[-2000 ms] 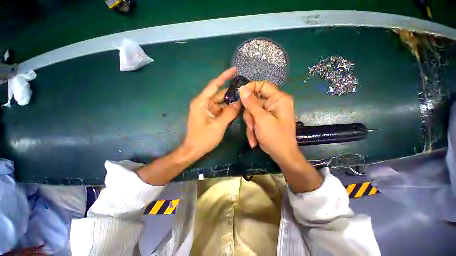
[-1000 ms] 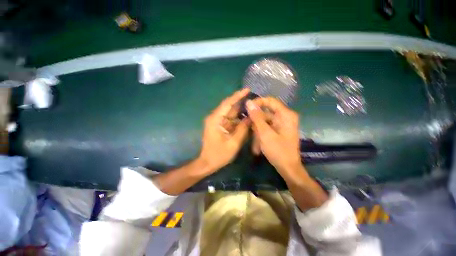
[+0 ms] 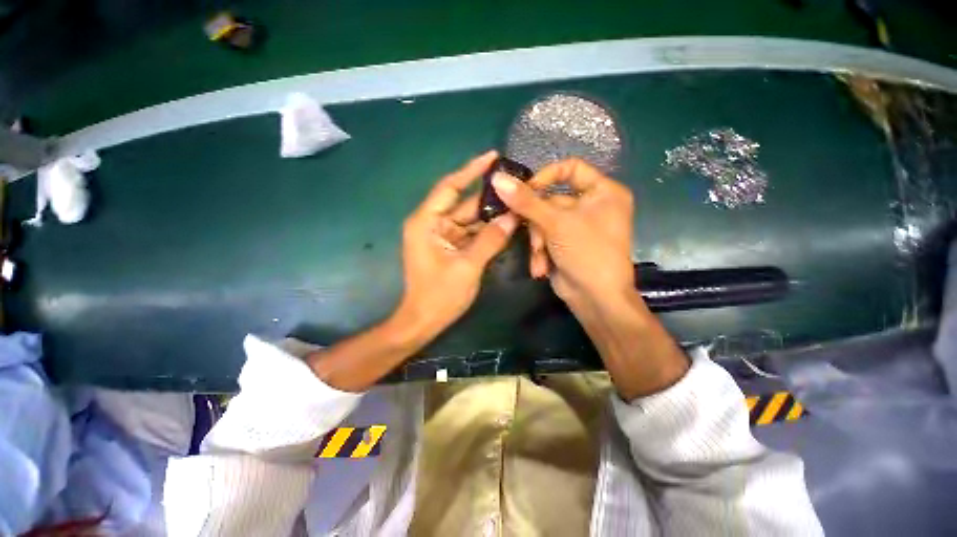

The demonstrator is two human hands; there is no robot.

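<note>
My left hand [image 3: 446, 252] holds a small black electronic unit [image 3: 491, 199] between its fingers and thumb, above the bench in front of the screw tray. My right hand [image 3: 583, 233] has its thumb and forefinger pressed on the unit's upper part. The fingertips hide much of the unit; whether a screw is between them cannot be seen. The round grey screw tray [image 3: 567, 126] is just beyond the hands, with silver screws heaped at its far side. A black electric screwdriver [image 3: 714, 286] lies on the bench to the right, its near end partly behind my right wrist.
A loose screw pile [image 3: 724, 166] lies right of the tray. A small white plastic bag [image 3: 309, 126] and a second white bag [image 3: 66, 190] are at the left, near the pale rail [image 3: 420, 80]. A yellow and black unit [image 3: 231, 30] is on the conveyor. Blue clothing of another person shows at lower left.
The camera view has shifted slightly. Both hands stay together at the unit; the black unit now shows more clearly between the fingers. The screwdriver stays on the bench.
</note>
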